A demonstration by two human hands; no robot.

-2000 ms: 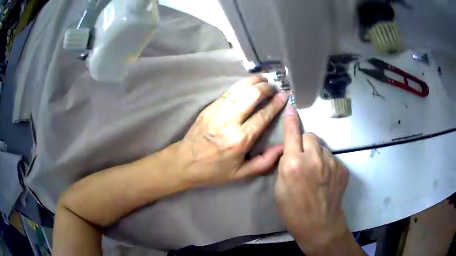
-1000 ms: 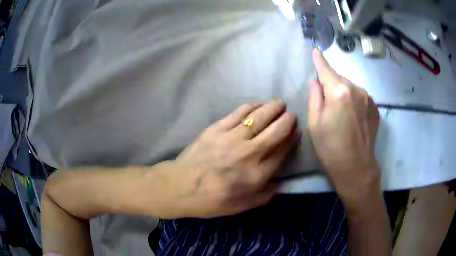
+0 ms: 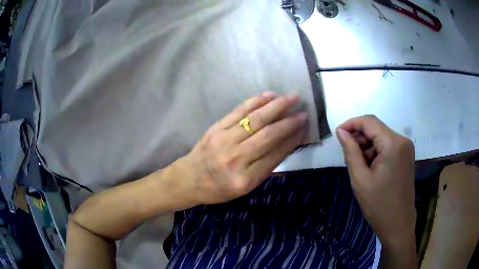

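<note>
The grey-beige garment panel (image 3: 157,89) covers the left and middle of the white table. A dark strip (image 3: 322,105) shows along its right edge, down to the near corner. My left hand (image 3: 249,147), with a yellow ring, lies palm down on the panel near that edge; its fingertips are blurred. My right hand (image 3: 381,157) is just right of the strip's lower end, thumb and fingertips pinched together, with nothing clearly visible between them. The presser foot (image 3: 288,6) and shiny needle plate (image 3: 304,8) are cut off by the top edge.
Red-handled snips (image 3: 420,16) lie at the top right of the white table (image 3: 367,94), near loose threads (image 3: 382,14). A round metal disc (image 3: 327,8) is beside the needle plate. Layered grey cloth (image 3: 13,152) hangs at the left. Striped clothing (image 3: 262,220) is below the table edge.
The view has tilted down, so the machine head has left the picture. My right hand has come away from the foot towards the front edge. The panel's dark right edge now shows.
</note>
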